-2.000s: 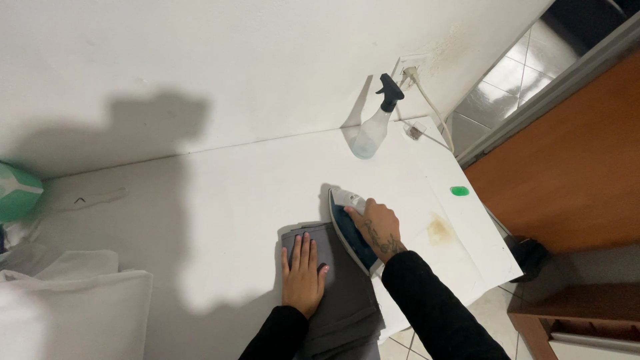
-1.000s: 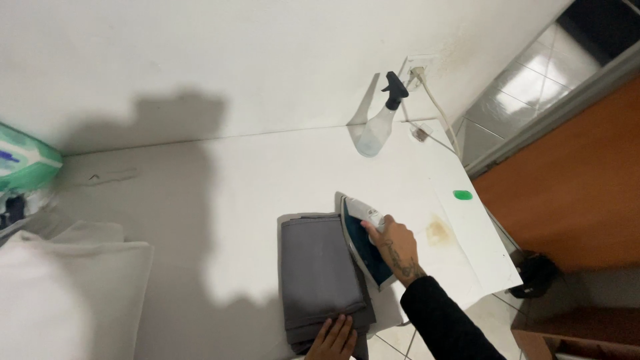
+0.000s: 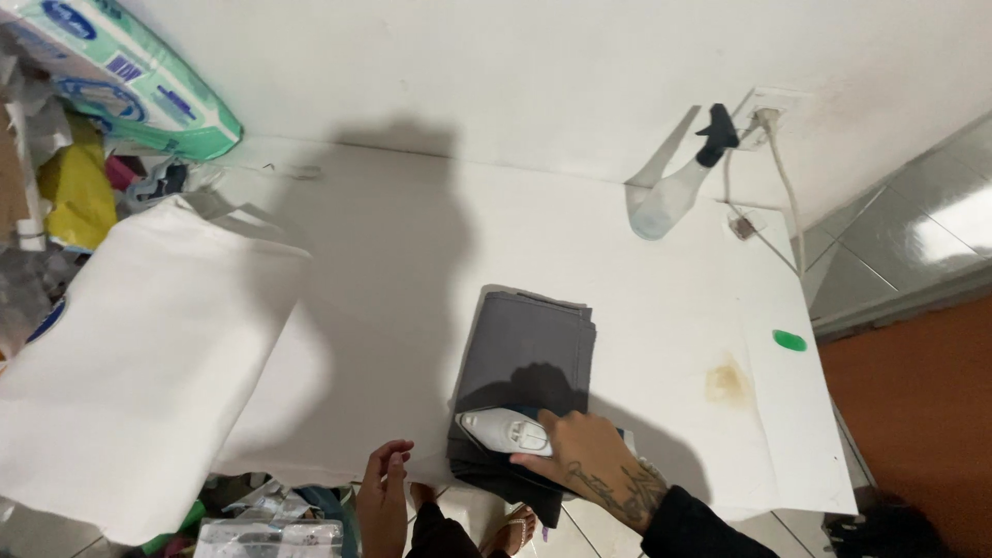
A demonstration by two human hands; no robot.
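My right hand (image 3: 585, 449) is closed around the handle of a white and dark blue clothes iron (image 3: 502, 431). The iron lies across the lower part of a folded dark grey cloth (image 3: 528, 341), its tip pointing left; its soleplate is hidden. Left of the cloth, by the front edge of the white-covered table (image 3: 387, 310), my left hand (image 3: 385, 473) holds nothing, its fingers slightly curled and off the cloth. A folded white cloth (image 3: 167, 341) lies at the left.
A spray bottle (image 3: 673, 198) stands near the wall, beside a plugged-in cord (image 3: 789, 182). A green oval piece (image 3: 789, 340) lies near the table's right edge. A green and white package (image 3: 147, 85) and mixed items fill the left. Below is a clear plastic container (image 3: 267, 539).
The iron, in my right hand, has moved from beside the grey cloth onto its lower part and turned to point left. My left hand has come off the grey cloth. The view has shifted left.
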